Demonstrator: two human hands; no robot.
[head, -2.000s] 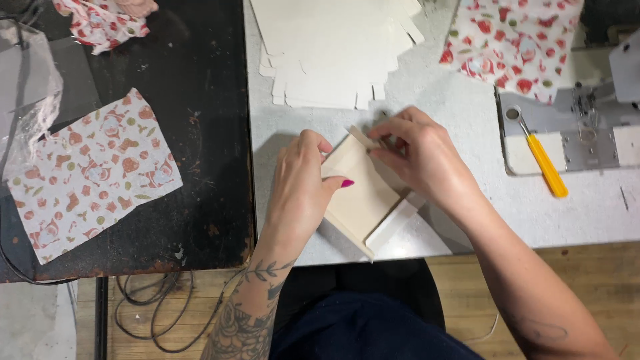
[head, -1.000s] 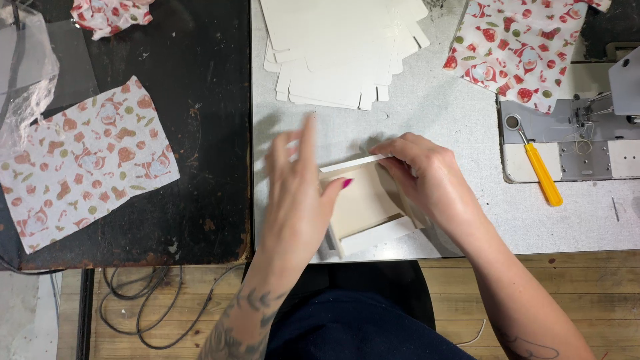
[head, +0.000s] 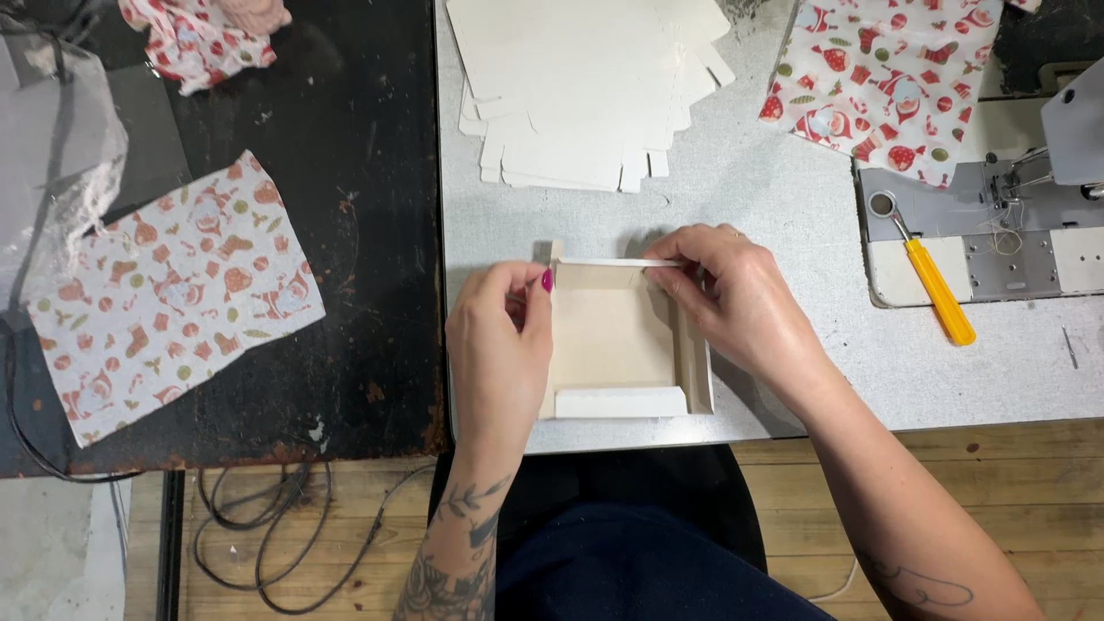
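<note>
A shallow cardboard box (head: 614, 341), partly folded, lies on the light grey tabletop near its front edge. Its inside is beige, and a white flap folds over the near side. My left hand (head: 504, 341) pinches the upper left corner between thumb and fingers, beside a narrow upright tab. The far wall's right end is held between the thumb and fingers of my right hand (head: 724, 285), which partly covers the right wall. Beyond the box lies a stack of white die-cut cardboard blanks (head: 586, 95).
Right of my hands lie a yellow-handled tool with a ring end (head: 940, 293), a sewing machine (head: 1000, 233) and printed fabric (head: 897, 86). On the black table (head: 362, 259) at left are another printed fabric piece (head: 181, 293), crumpled fabric (head: 203, 47) and clear plastic (head: 95, 129).
The box has turned from a slanted position to nearly square with the table edge. My left hand, blurred with raised fingers a second ago, now grips the box's left corner.
</note>
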